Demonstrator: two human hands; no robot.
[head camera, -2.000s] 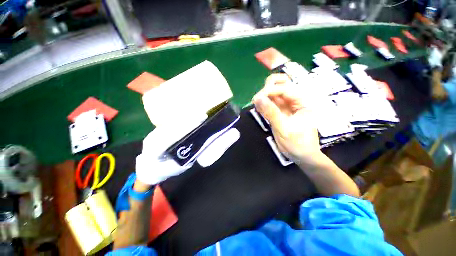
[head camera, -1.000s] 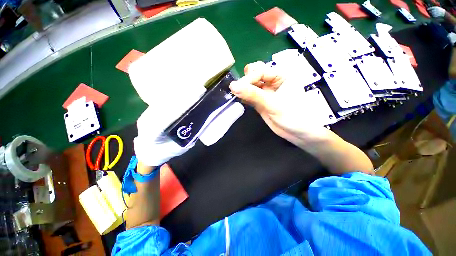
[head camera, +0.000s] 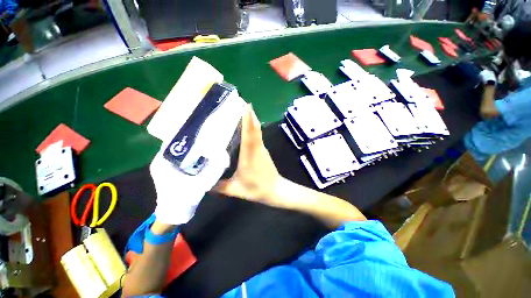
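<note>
My left hand (head camera: 189, 180), in a white glove with a blue wrist band, holds a pale thick wad (head camera: 187, 96) and a glossy black strip (head camera: 198, 124) with a white round logo. The strip lies along the wad, tilted up to the right. My right hand (head camera: 253, 166) is bare. Its fingers point up along the right side of the held bundle, with the thumb below it. A dark edge shows between the hands. Whether the right fingers grip something is hard to tell.
White-plated units (head camera: 370, 134) lie piled at right, and one unit (head camera: 56, 169) lies at left. Scissors (head camera: 94, 205) and a yellow block (head camera: 93, 265) are at lower left. Red squares (head camera: 133, 105) lie on the green belt (head camera: 244, 64). A person (head camera: 506, 116) is at far right.
My right hand has moved from the strip's upper end down beside the bundle, its fingers now pointing up. The bundle is turned more upright. The camera view has shifted.
</note>
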